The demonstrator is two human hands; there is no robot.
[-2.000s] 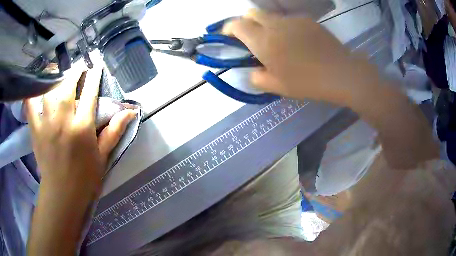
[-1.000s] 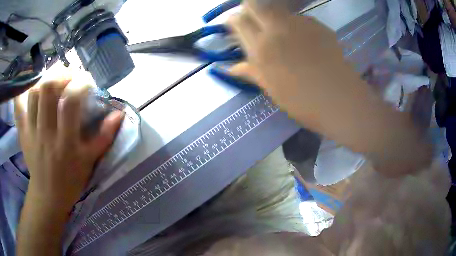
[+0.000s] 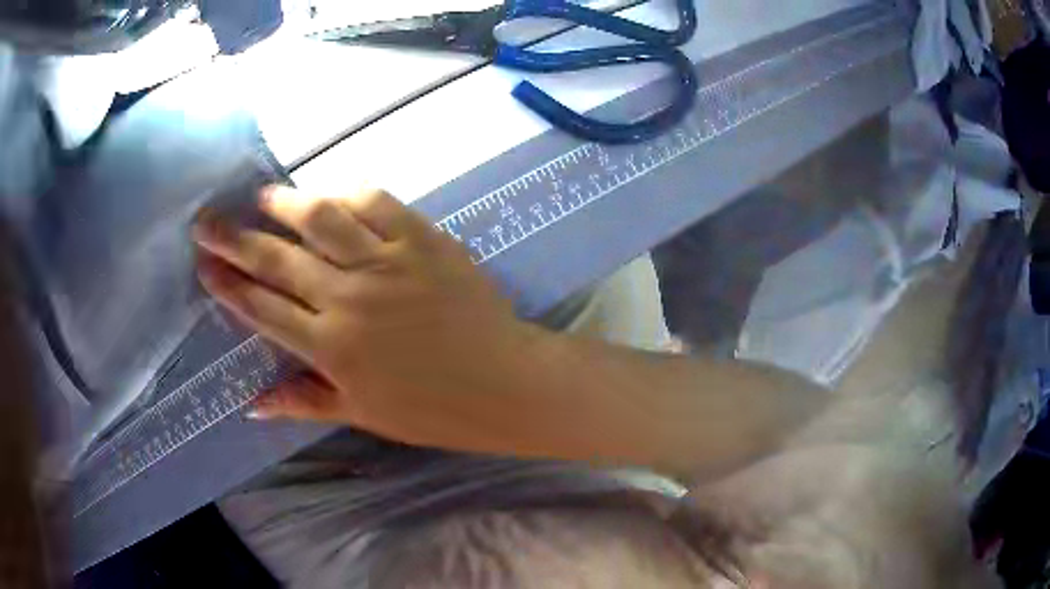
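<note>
Pale blue-grey cloth (image 3: 150,219) lies blurred over the left of the machine bed and over the ruler edge. My right hand (image 3: 380,311) reaches in from the right, its fingertips on the dark right edge of the cloth and its thumb apart, low over the ruler. Whether the fingers grip the cloth is not clear. My left hand is not distinguishable; only a blurred brown strip, perhaps the arm, shows at the left rim. Blue-handled scissors (image 3: 599,58) lie on the bed, blades pointing left, with no hand on them.
The machine head (image 3: 86,17) is cut off at top left, with lamp glare below. The white bed (image 3: 403,144) has a dark seam line. The grey front edge bears a printed ruler scale (image 3: 553,196). Pale and dark cloth pieces (image 3: 979,173) hang at the right.
My right hand has let go of the scissors and moved left to the cloth. My left hand has left its place by the machine head. The view has shifted, and the cloth lies more spread out.
</note>
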